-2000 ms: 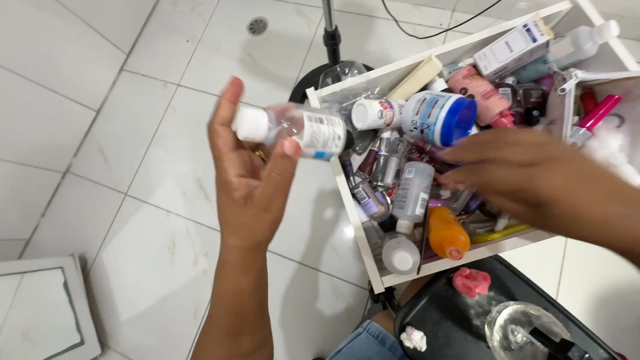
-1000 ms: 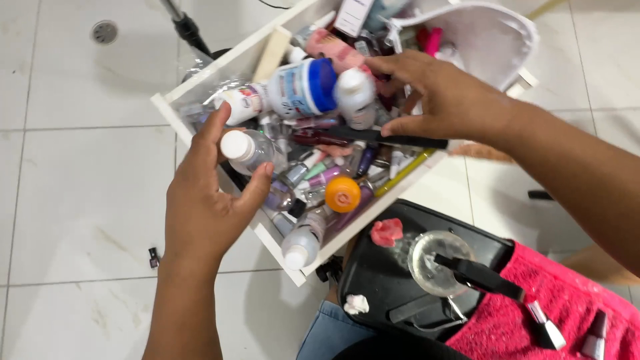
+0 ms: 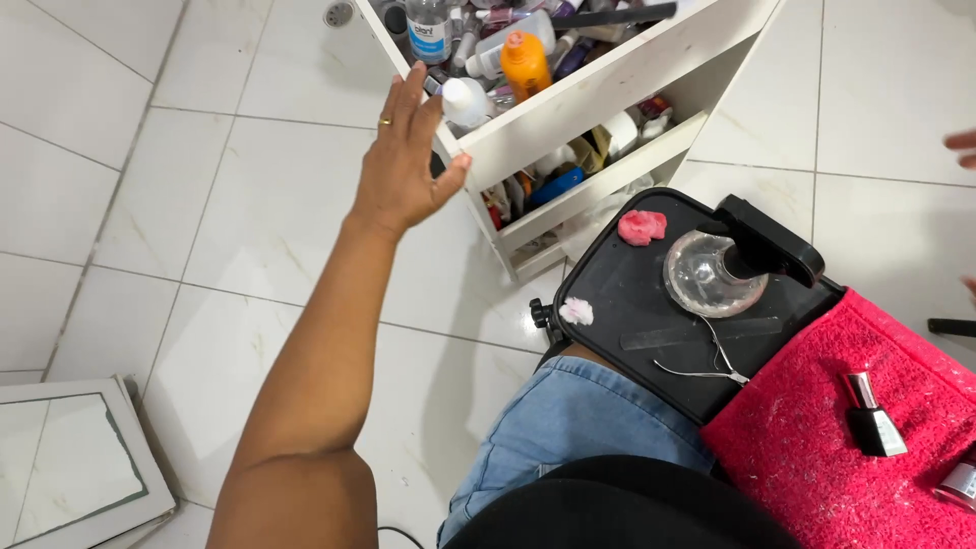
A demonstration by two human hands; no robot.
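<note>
My left hand (image 3: 404,156), with a ring on one finger, is at the near left corner of the white top drawer (image 3: 595,91). Its fingers are spread and hold nothing, the tips by the drawer's left edge. Just inside that corner is a white-capped bottle (image 3: 467,103). Beyond the fingertips stands a clear plastic bottle with a blue and white label (image 3: 429,34). An orange bottle (image 3: 526,67), a translucent bottle (image 3: 518,46) and a black stick-like item (image 3: 614,15) lie among nail polish bottles. Fingertips, seemingly my right hand's (image 3: 962,149), barely show at the right edge; the rest is hidden.
A black tray (image 3: 602,267) holds a clear round dispenser with a black top (image 3: 713,274), cuticle nippers (image 3: 736,377), a translucent file (image 3: 701,333), and pink and white wads. A pink towel (image 3: 808,427) bears nail polish bottles. A framed mirror (image 3: 69,465) lies lower left.
My left hand has let go of the clear bottle it held two seconds ago. My right hand has left the drawer, moving right. The view has shifted, bringing the tray and towel further in.
</note>
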